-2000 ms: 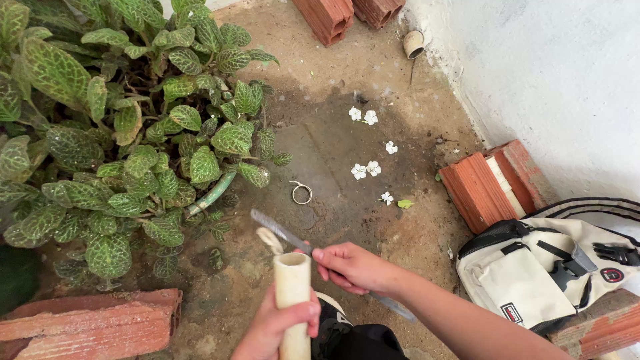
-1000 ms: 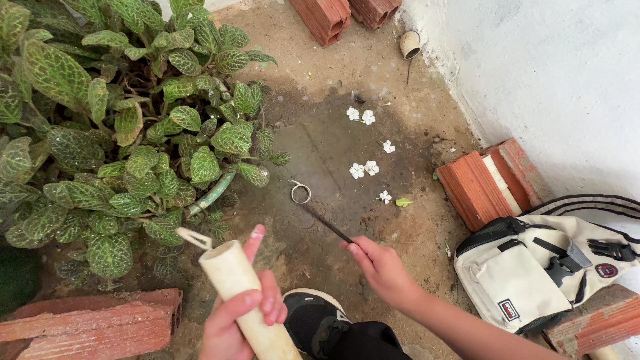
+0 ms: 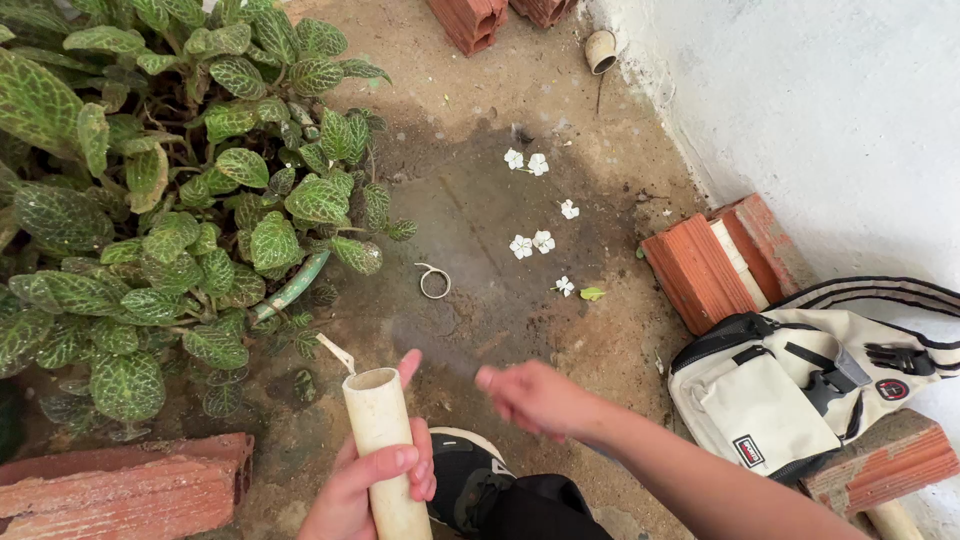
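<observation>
My left hand [image 3: 382, 480] grips a cream plastic pipe [image 3: 386, 442], its open end tilted up. A thin, bent strip [image 3: 337, 354] of the same colour sticks out from the pipe's rim. To the right, my right hand [image 3: 536, 397] is closed, its fingers blurred. It appears to hold the long metal blade; only a faint streak ahead of the fingers and a bluish edge under the wrist show. A cut ring [image 3: 435, 283] of cream plastic with a loose tail lies on the damp floor beyond the hands.
A leafy potted plant [image 3: 274, 244] fills the left. Hollow red bricks lie at lower left [image 3: 127, 484], top [image 3: 469, 22] and right [image 3: 697, 274]. A cream backpack [image 3: 757, 405] rests by the white wall [image 3: 795, 127]. White flowers [image 3: 521, 246] and a pipe piece [image 3: 601, 52] lie on the floor.
The blade was against the pipe's rim two seconds ago, then pointed at the ring on the floor; now it is a blur. The pipe has swung left and tilted. The strip at its rim has changed position.
</observation>
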